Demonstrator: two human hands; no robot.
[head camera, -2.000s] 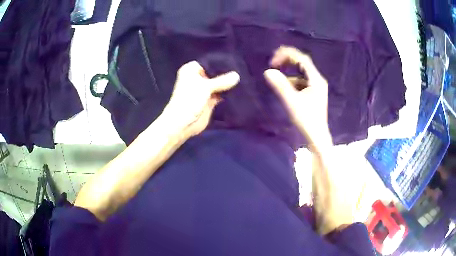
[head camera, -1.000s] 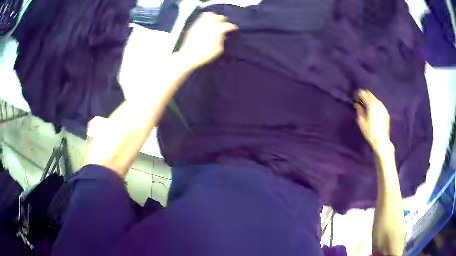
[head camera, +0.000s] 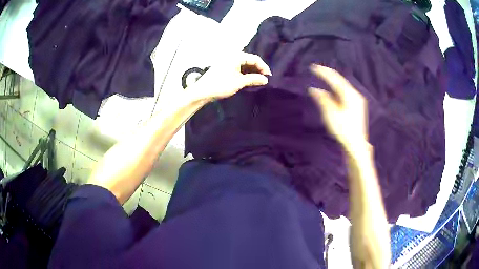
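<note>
A large dark purple garment (head camera: 399, 121) lies spread and wrinkled on the white table (head camera: 170, 68) in front of me. My left hand (head camera: 233, 78) is over the garment's upper left part, thumb and forefinger curved close together at its edge; whether cloth is between the fingertips is unclear. My right hand (head camera: 341, 107) is above the middle of the garment, blurred, with fingers apart and no held thing visible. A dark ring or hook (head camera: 193, 76) shows just left of my left hand, partly hidden by it.
A second dark garment (head camera: 100, 47) lies at the left. A phone-like item (head camera: 197, 4) is at the top edge. Dark cloth (head camera: 460, 68) lies at the far right. Blue mesh baskets (head camera: 420, 247) are at the lower right. Dark garments (head camera: 34, 205) are piled at the lower left over tiled floor.
The garment has been shifted and turned, and now lies further right in view. Since one second ago my left hand has moved down and right, and my right hand has moved left.
</note>
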